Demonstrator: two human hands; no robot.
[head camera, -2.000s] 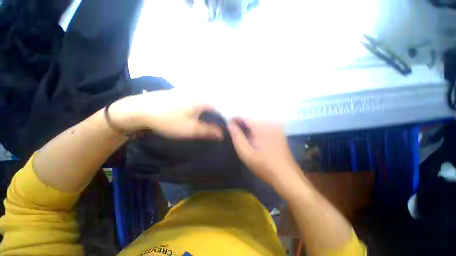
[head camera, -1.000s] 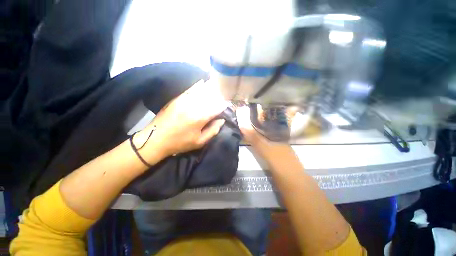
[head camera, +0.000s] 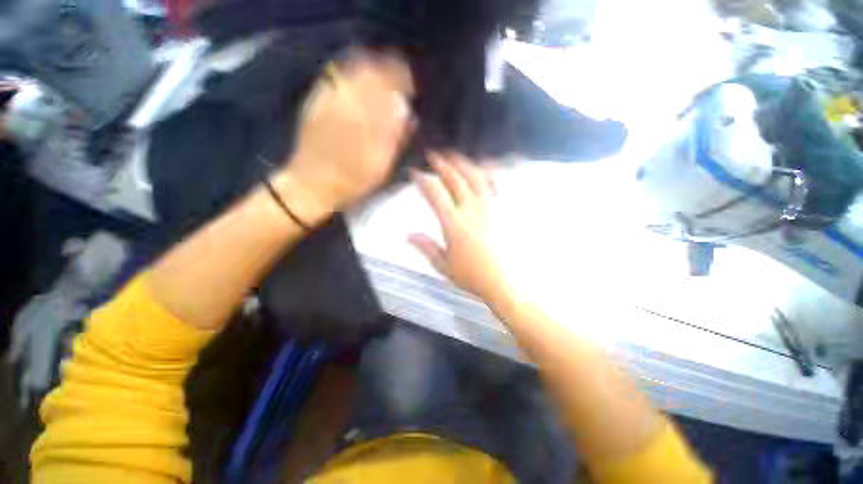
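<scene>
The black garment (head camera: 454, 85) lies bunched over the left side of the white table, and part of it hangs over the front edge. My left hand (head camera: 355, 128) is blurred and closed on the black garment at the upper left. My right hand (head camera: 461, 217) is over the table, right of my left hand, with fingers apart and nothing held, its fingertips near the garment's edge. A small white label (head camera: 495, 64) shows on the cloth. The white sewing machine head (head camera: 733, 142) with its blue stripe is at the right, away from both hands.
Thread snips (head camera: 793, 342) lie on the table at the right. A dark green fluffy bundle (head camera: 814, 142) sits on the machine head. The table's front edge (head camera: 454, 317) runs down to the right. Grey and white cloth items (head camera: 66, 302) are at the far left.
The view has swung left. The garment and my left hand are now away from the needle area, up and left. My right hand has left the machine and its fingers are spread.
</scene>
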